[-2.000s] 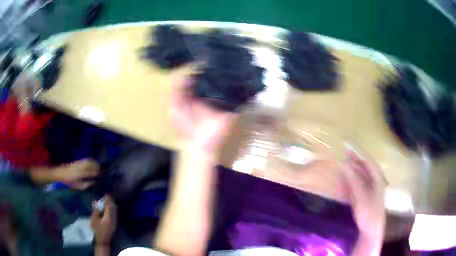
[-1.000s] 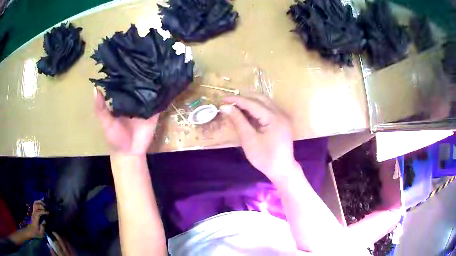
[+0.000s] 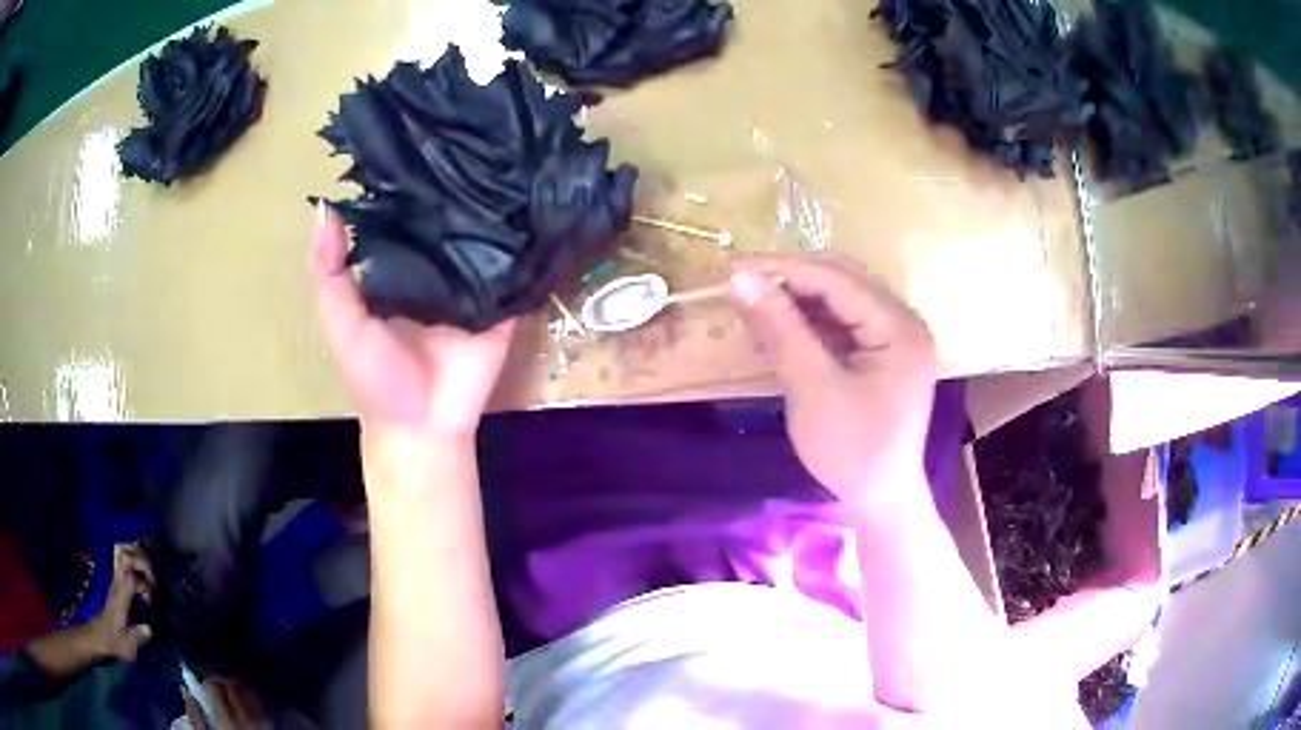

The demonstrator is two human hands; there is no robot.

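My left hand holds a large black ruffled flower head from below, above the table's front part. My right hand pinches a thin pale stick between thumb and fingers. The stick's far tip is at the right rim of a small white oval glue dish. A small green item lies behind the dish. Another thin yellowish stick lies behind it on the table. The left hand's fingers under the flower are partly hidden.
More black flowers lie at the back left, back middle and back right. A cardboard box of black pieces stands below the table edge at right, beside a blue crate. Another person's hands show at lower left.
The view has steadied and shifted since the earliest frame. My right hand now shows the stick with its tip at the dish. My left hand still holds the flower.
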